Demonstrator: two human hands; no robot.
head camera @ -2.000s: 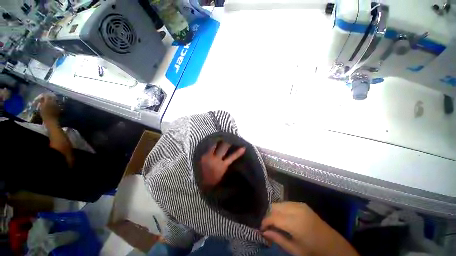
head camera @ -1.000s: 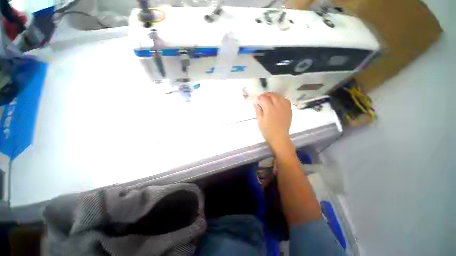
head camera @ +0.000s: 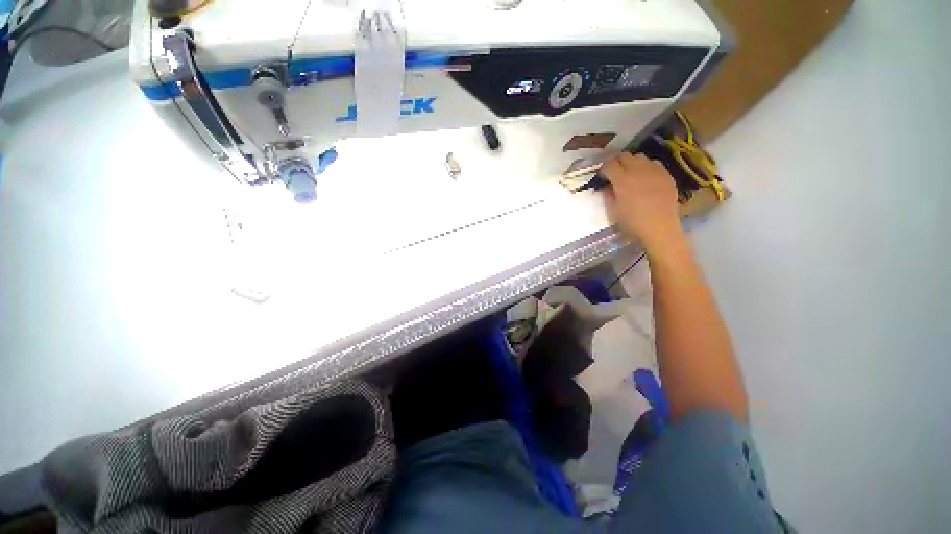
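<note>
My right hand (head camera: 643,196) reaches to the right end of the white machine table (head camera: 417,224). Its fingers are bent down over small dark and tan items beside the machine base, and whether they grip anything is hidden. The striped garment (head camera: 115,480) lies bunched at the bottom left, below the table's front edge, with its dark-lined opening facing up. My left hand is not in view.
The sewing machine (head camera: 438,104) with "JACK" lettering stands across the back of the table. Yellow-handled scissors or similar (head camera: 697,162) lie past my right hand. A blue basket (head camera: 508,381) with white and dark cloth (head camera: 615,360) is under the table.
My right hand has moved from over the garment to the machine table, then right to the table's end. The view has turned right. My left hand has gone out of view.
</note>
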